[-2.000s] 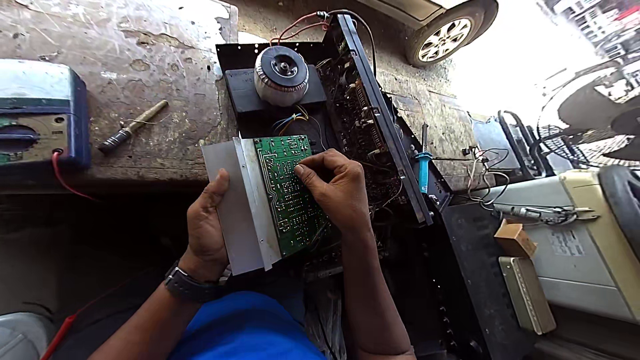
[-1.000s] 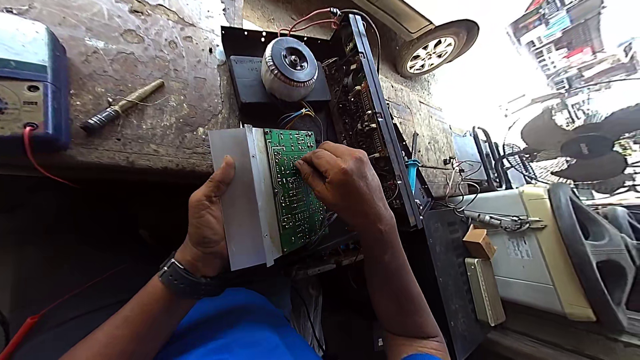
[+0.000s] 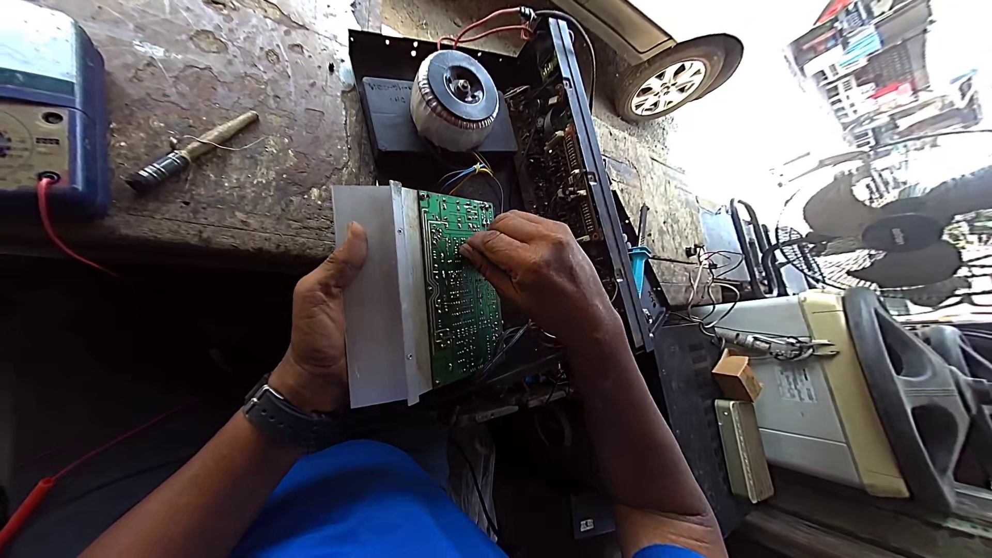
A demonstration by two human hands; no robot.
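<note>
My left hand (image 3: 322, 318) grips the outer edge of a flat grey metal plate (image 3: 372, 302), its thumb on the face toward me. A metal bracket strip (image 3: 409, 294) joins that plate to a green circuit board (image 3: 461, 310), solder side showing. My right hand (image 3: 535, 263) has its fingertips pinched at the board's upper right part; whether something small is between them cannot be seen. Behind the board stands an open black amplifier chassis (image 3: 601, 178) with a toroidal transformer (image 3: 456, 101) and thin coloured wires (image 3: 473, 172).
On the worn wooden bench (image 3: 294, 101) lie a brush (image 3: 194, 151) and a blue-cased multimeter (image 3: 46, 124) with a red lead. A blue-handled tool (image 3: 639, 267) is by the chassis. At right are a small cardboard box (image 3: 736, 376), loose cables and a fan (image 3: 899, 232).
My right hand's fingers have shifted a little over the upper part of the board. My left hand keeps its hold on the plate.
</note>
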